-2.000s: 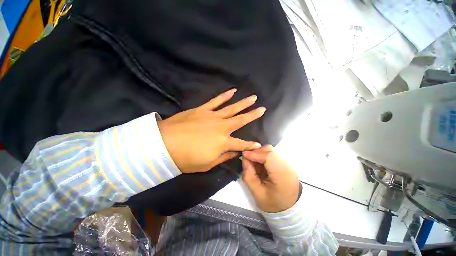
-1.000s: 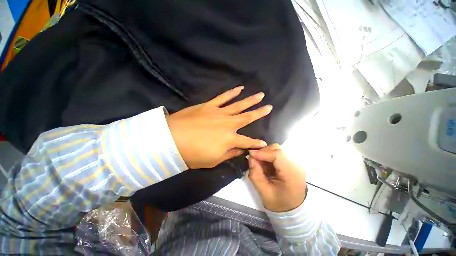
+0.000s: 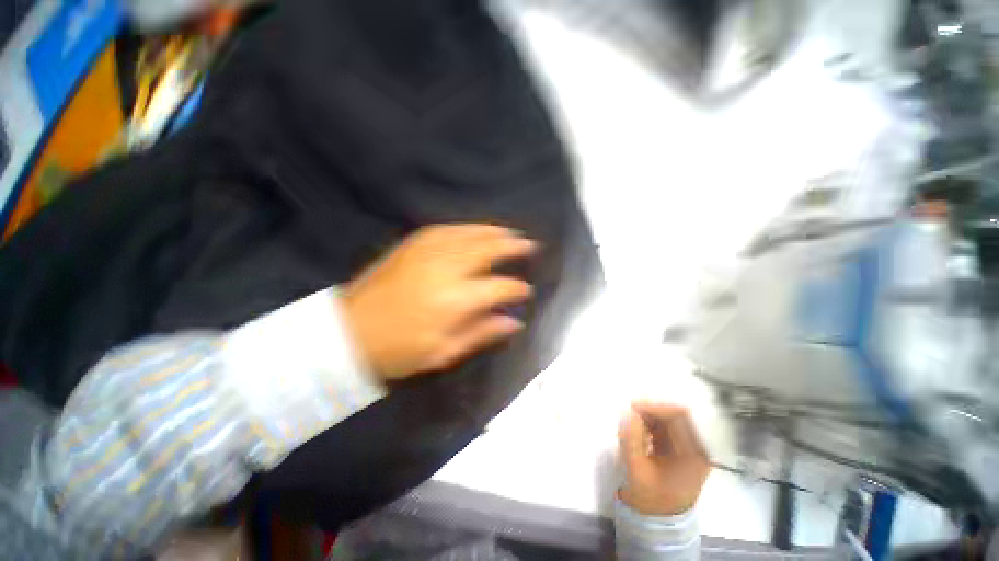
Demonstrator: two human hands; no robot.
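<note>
The black garment lies spread over the white table at the left and centre. My left hand rests on it with bent, slightly parted fingers; the blur hides whether it grips the cloth. My right hand is off the garment, over the bright table top at the lower right. Its fingers are curled together, and I cannot tell if anything is between them. The picture is blurred.
A sewing machine with a white head and blue trim stands at the right. The white table has its front edge along the bottom. An orange and blue object is at the upper left. Blurred items stand at the upper right.
My right hand has left my left hand and the cloth, moving right. My left fingers were spread flat and are now bent. The view has shifted, showing more of the machine.
</note>
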